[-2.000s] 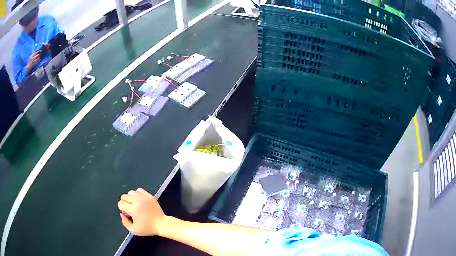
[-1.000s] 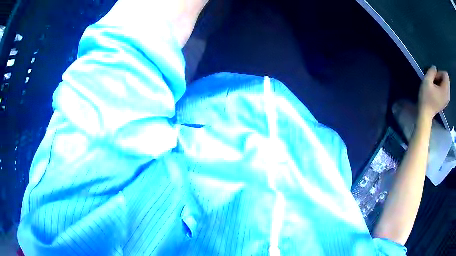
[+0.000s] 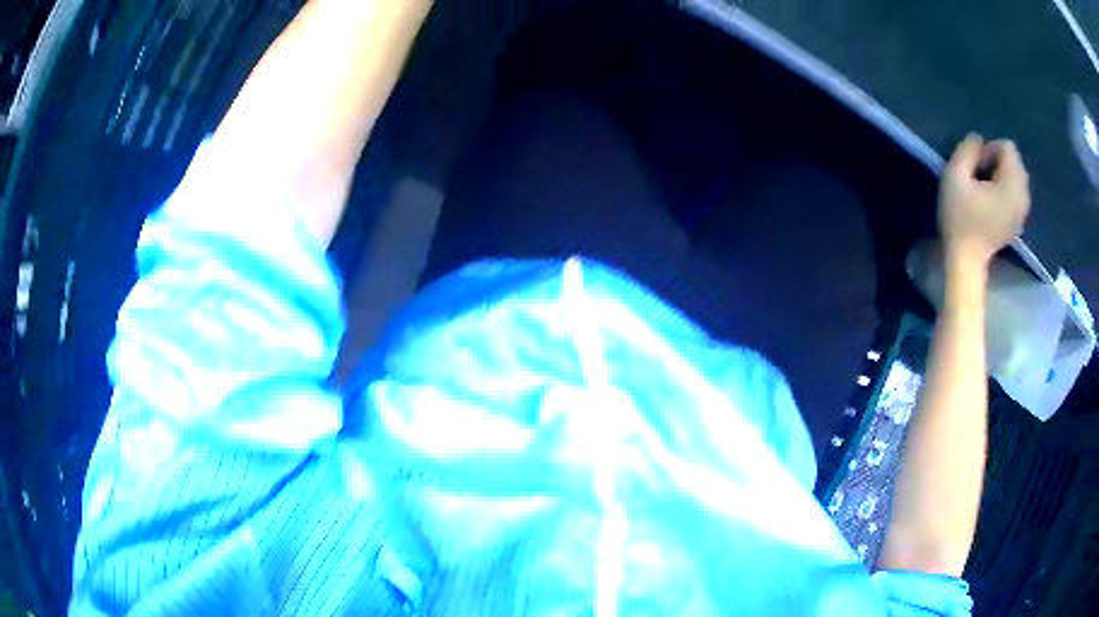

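My right hand [image 3: 985, 199] is curled closed at the edge of the dark belt [image 3: 892, 60], with a small dark gap between thumb and fingers; I see nothing held in it. My left forearm reaches up at the upper left, and my left hand is cut off by the top edge. A blurred pale piece [image 3: 1087, 135], too cut off to name surely, lies on the belt at the right rim.
A translucent white bag [image 3: 1022, 344] hangs at the belt edge beside my right forearm. A parts crate [image 3: 870, 464] with shiny contents stands left of that forearm, partly hidden. A dark slotted crate [image 3: 145, 115] is at the left. My blue smock fills the lower middle.
The view has swung from belt and crates down to my smock. Since the last earlier frame, my right hand sits slightly further left in view, still curled. My left forearm has shifted left.
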